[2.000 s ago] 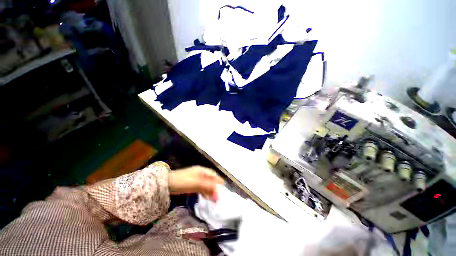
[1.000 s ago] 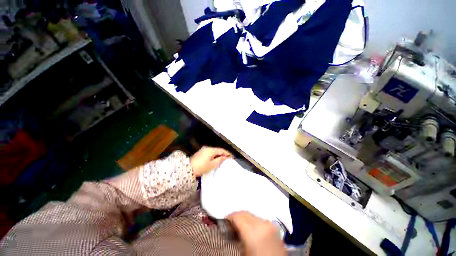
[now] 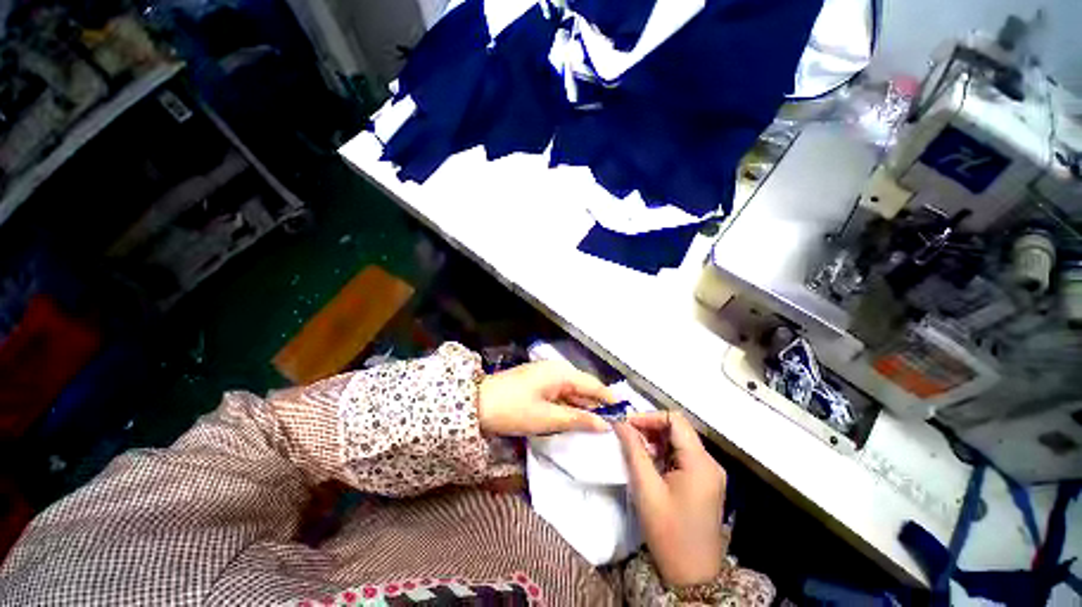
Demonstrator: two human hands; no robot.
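A white garment panel (image 3: 584,498) hangs over my lap at the front edge of the table. My left hand (image 3: 543,400) pinches its upper edge between thumb and fingers. My right hand (image 3: 679,480) pinches the same edge close beside it, fingertips nearly touching the left ones. A small navy piece of edging (image 3: 613,409) shows between the fingertips. Whether my right palm holds a tool is hidden.
Navy garment panels (image 3: 664,119) mixed with white lie heaped at the back of the white table (image 3: 534,279). The overlock machine (image 3: 819,225) stands at the right, with tangled thread trimmings (image 3: 813,385) below its needle area. Navy strips (image 3: 1026,581) lie at the lower right. An orange board (image 3: 344,323) is on the floor.
The white panel, earlier spread over the lap, now hangs folded lower. My right hand has moved up and right to meet my left hand at the edge, and my left hand has shifted right.
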